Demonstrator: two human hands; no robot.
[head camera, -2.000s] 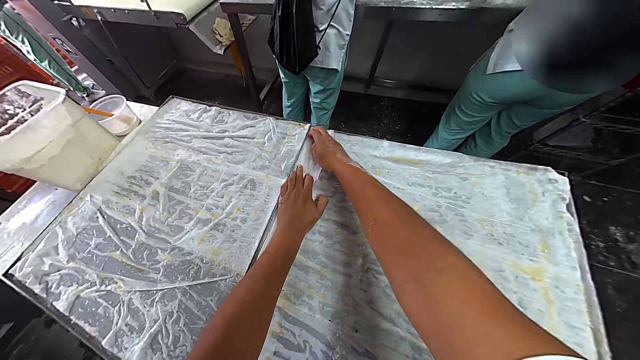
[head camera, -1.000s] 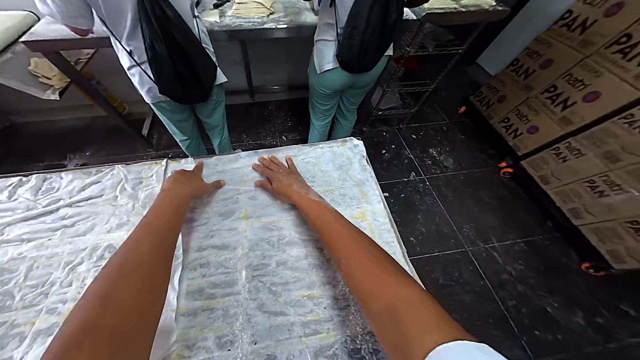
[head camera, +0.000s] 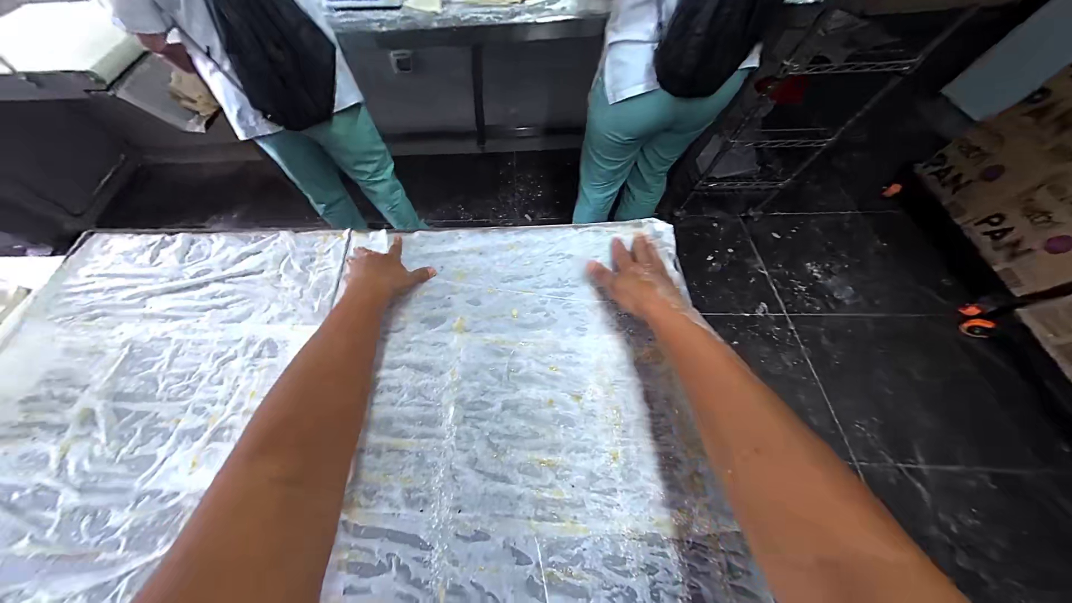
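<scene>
Stretched forward, my left hand (head camera: 381, 272) lies with fingers spread at the far left corner of a flour-dusted plastic sheet (head camera: 519, 402), near the seam with a second sheet. My right hand (head camera: 636, 276) rests, fingers apart, near that sheet's far right corner. Neither hand shows anything grasped. Whitish smears and small yellow spots mark the sheet, and a darker strip of surface shows along its right side under my right forearm. The second, more wrinkled plastic sheet (head camera: 176, 360) covers the left part of the table.
Beyond the table's far edge two people in green trousers (head camera: 343, 159) stand with their backs to me at a steel counter (head camera: 469, 25). A wire rack (head camera: 770, 138) stands behind at the right. Stacked cardboard boxes (head camera: 1005, 184) sit on a wheeled base over dark floor tiles.
Two seconds ago both hands were close together at the seam; now they are apart, my right hand moved to the right corner. The view has swung right, then slightly back left.
</scene>
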